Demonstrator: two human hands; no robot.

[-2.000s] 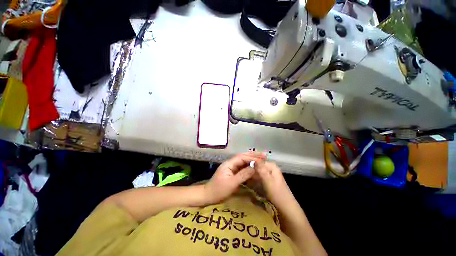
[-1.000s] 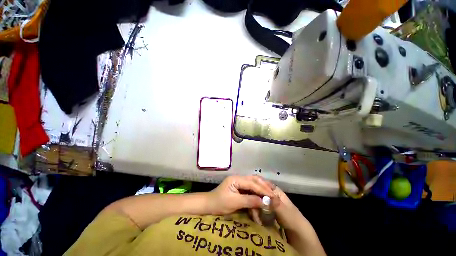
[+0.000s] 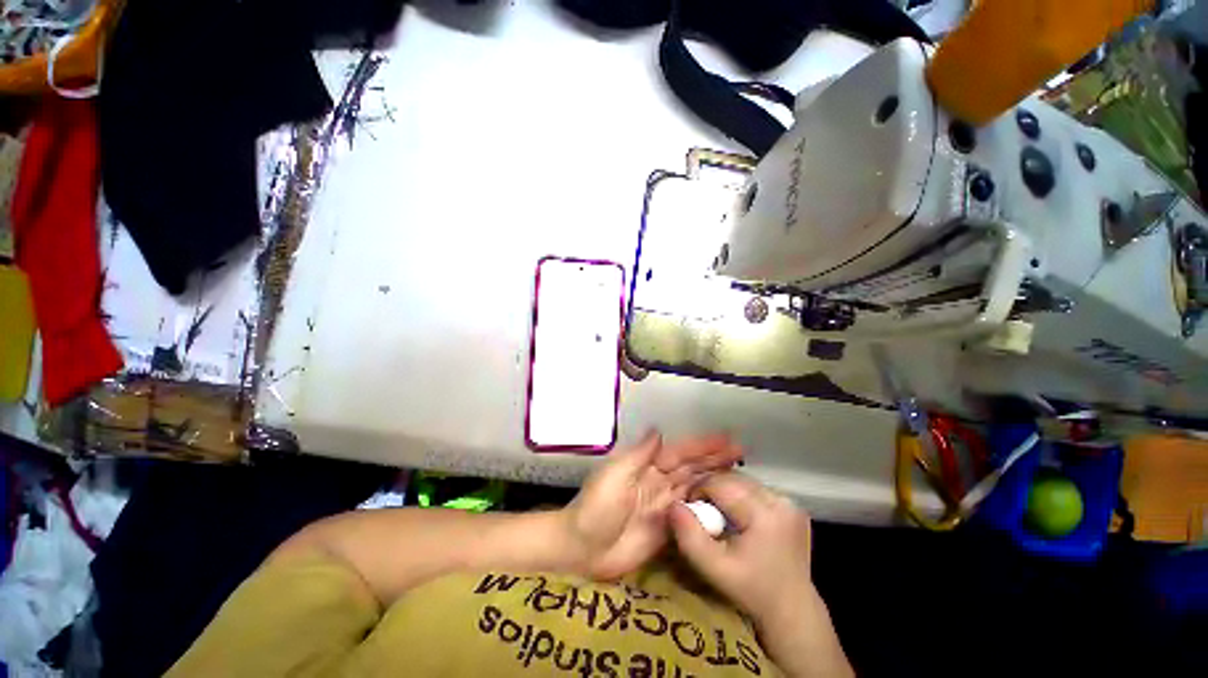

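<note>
My left hand [image 3: 625,514] is palm up with its fingers apart, at the table's front edge before my body. My right hand [image 3: 750,546] is beside it, its fingers closed on a small item with a white tip [image 3: 707,518]; the rest of the item is hidden in the fingers. The smartphone [image 3: 576,355], with a dark pink edge and a bright white screen, lies flat on the table behind my hands. The sewing machine [image 3: 848,186] stands to the right, its needle area [image 3: 827,314] over the metal plate [image 3: 689,331].
Scissors [image 3: 925,464] and a blue bin [image 3: 1080,510] with a green round object [image 3: 1055,506] are at the right. Black cloth [image 3: 199,133] and a red strip [image 3: 66,252] lie at the left. A black band [image 3: 715,99] lies behind the plate.
My hands were together before; now my left palm has opened upward and my right hand holds the white-tipped item over it. The view has shifted, moving the machine toward the right.
</note>
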